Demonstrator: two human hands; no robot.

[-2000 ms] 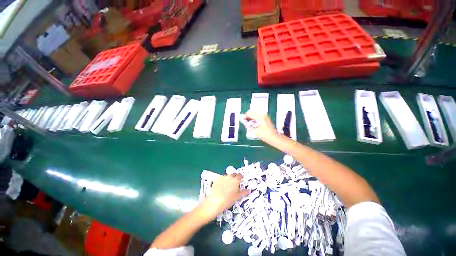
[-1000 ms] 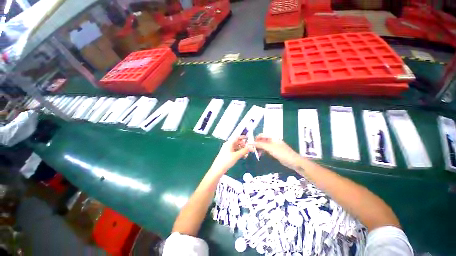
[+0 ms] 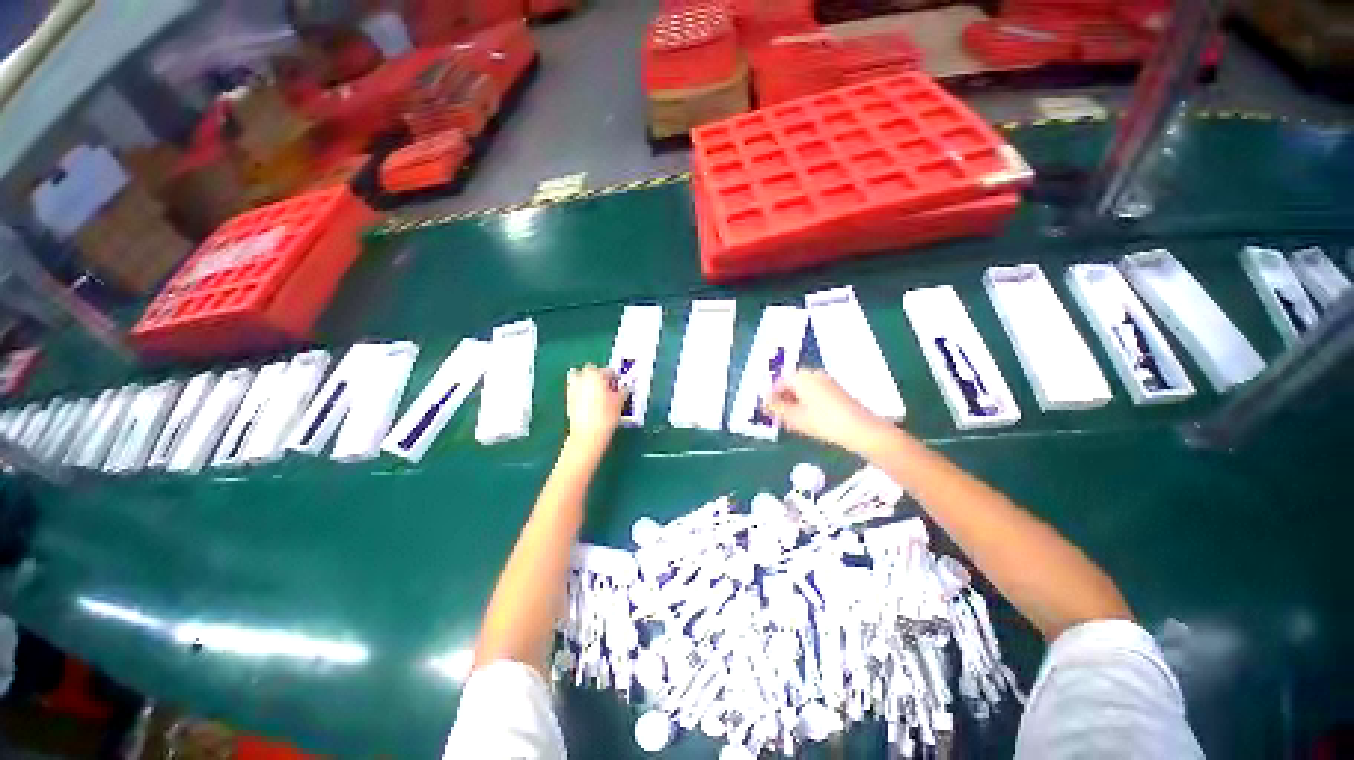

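Note:
White folded charging cables point(image 3: 772, 624) with round disc heads lie in a loose heap on the green surface nearest me. My left hand point(image 3: 596, 398) is at the lower left edge of an open white box base point(image 3: 639, 349) with a dark item inside. My right hand point(image 3: 809, 407) is at the lower right of another box base point(image 3: 769, 364), its fingertips over the dark watch. The fingers of both hands are bent; whether they hold a cable is too small and blurred to tell. A plain white box point(image 3: 704, 364) lies between these two bases.
More white boxes, some with dark items, lie in a row along the green conveyor belt point(image 3: 594, 483) to both sides. Red compartment trays point(image 3: 854, 171) are stacked beyond the row, with another stack point(image 3: 245, 275) at left. A metal post point(image 3: 1151, 119) stands at the back right.
My hands were together around a white cable over a box; now they are apart, each at a different box. The view has shifted, and the boxes and trays sit differently in it.

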